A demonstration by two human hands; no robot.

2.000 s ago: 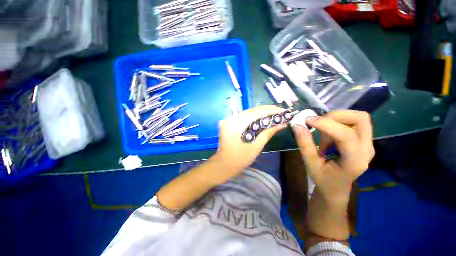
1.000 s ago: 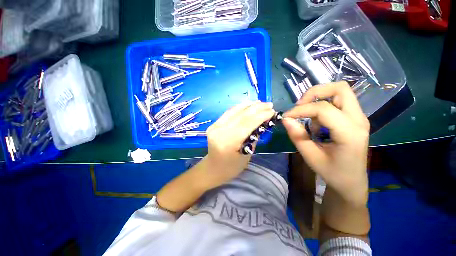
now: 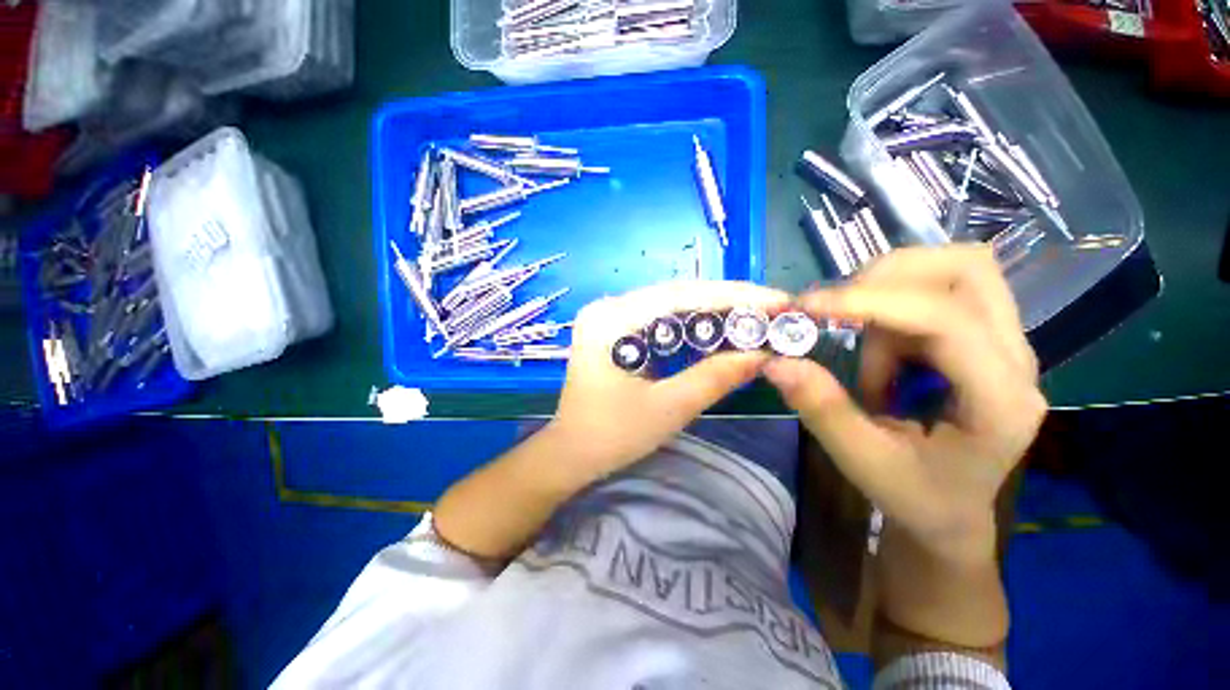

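My left hand (image 3: 627, 371) holds a row of several metal cylinders (image 3: 704, 330), their round ends facing up, some dark-ringed with pale centres. My right hand (image 3: 931, 378) has thumb and fingertips at the right end of this row, touching the last cylinder. A dark blue object (image 3: 921, 392) shows inside my right fist; its shape is mostly hidden. The blue tray (image 3: 648, 97) lies beyond my left hand, with slender pin-ended silver parts (image 3: 492, 297) heaped at its left and one part at its right.
A clear box of aligned parts (image 3: 607, 64) stands behind the tray. A tilted clear box (image 3: 1099, 202) of jumbled parts and loose metal sleeves (image 3: 843, 229) lie at right. A frosted box (image 3: 223, 270) and second blue tray (image 3: 101, 402) are at left. White tissue (image 3: 401, 403) lies near the edge.
The row in my left hand has turned so its ends face the camera again. The white piece seen earlier at my right fingertips no longer shows. The view has shifted, moving the bench things rightward.
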